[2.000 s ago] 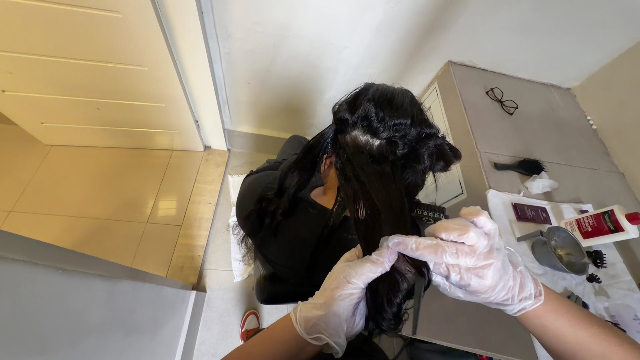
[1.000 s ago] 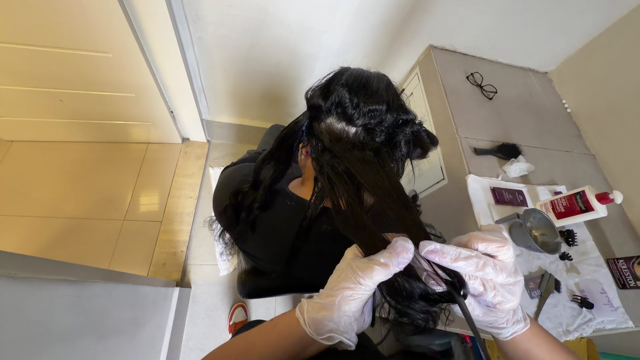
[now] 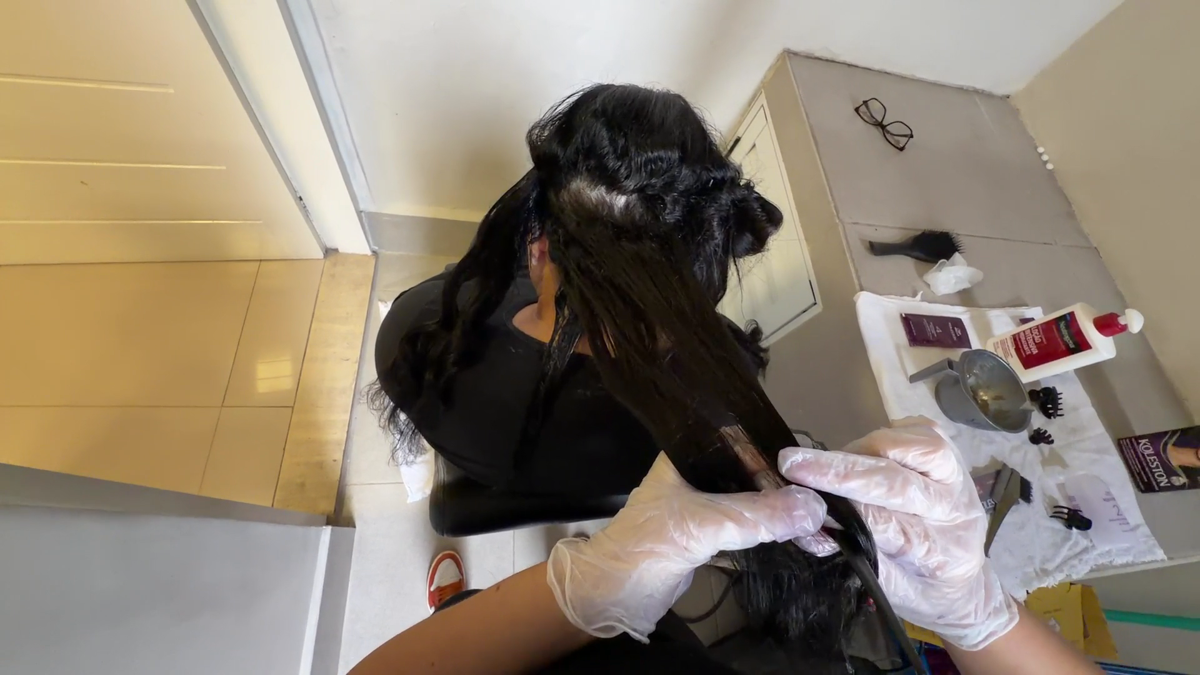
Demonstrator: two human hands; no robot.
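Observation:
A person in a black top (image 3: 562, 422) sits facing away, with long dark hair (image 3: 647, 300) drawn back toward me. My left hand (image 3: 684, 534), in a thin clear glove, grips a section of this hair near its lower part. Close beside it on the right, my gloved right hand (image 3: 914, 516) also has its fingers closed on the hair. A thin dark handle (image 3: 877, 595) slants down by my right hand; what it belongs to is hidden. Loose curly ends hang below both hands.
On the ledge at right lie eyeglasses (image 3: 883, 124), a black hairbrush (image 3: 919, 247) and a white towel (image 3: 886, 352). The towel carries a grey bowl (image 3: 982, 389), a Neutrogena pump bottle (image 3: 1055, 342), black claw clips (image 3: 1046, 402) and a tint brush (image 3: 1005, 506). A Koleston box (image 3: 1162, 459) stands farther right.
My hands have moved down along the hair, away from the head. The hair section is now stretched out longer and straighter between the head and my hands.

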